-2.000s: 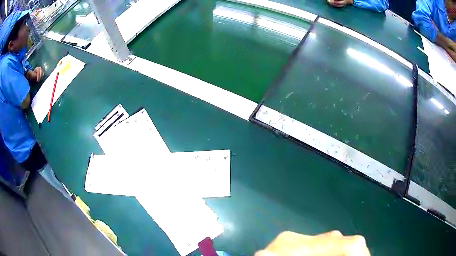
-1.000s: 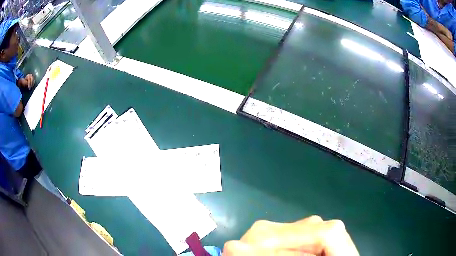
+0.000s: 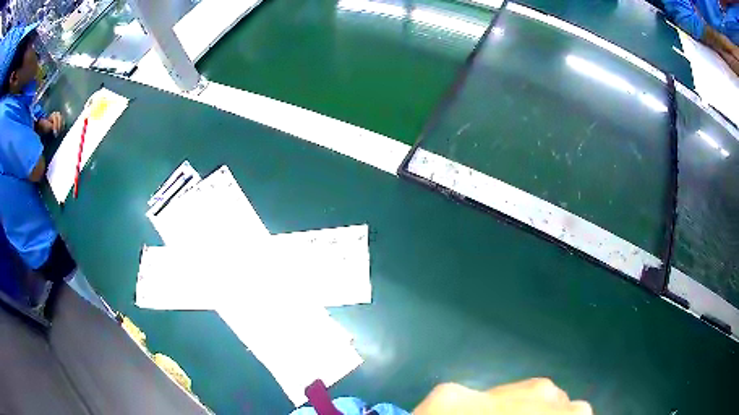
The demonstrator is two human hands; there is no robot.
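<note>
My left hand (image 3: 502, 399) shows at the bottom edge, right of centre. Only its bare upper side is in the picture; its fingers and anything in them are cut off or hidden. A maroon band (image 3: 322, 397) with a loose end and a blue sleeve (image 3: 352, 406) lie to its left. My right hand cannot be made out in the picture. Large white sheets (image 3: 255, 271) lie crossed in a pile on the dark green bench mat (image 3: 454, 300), left of my hand. The maroon band's end overlaps the pile's lower tip. A small white piece with dark slots (image 3: 173, 188) lies at the pile's upper left.
A white-railed line (image 3: 324, 131) with glassy panels (image 3: 559, 138) runs behind the bench. A white post (image 3: 166, 44) stands on the rail. A person in blue (image 3: 23, 170) is at the left, beside a white sheet with a red stick (image 3: 80, 158). Another person's arms show top right.
Against one second ago, my left hand sits lower and further right, more cut off by the bottom edge. The camera view has shifted slightly. The sheet pile looks the same.
</note>
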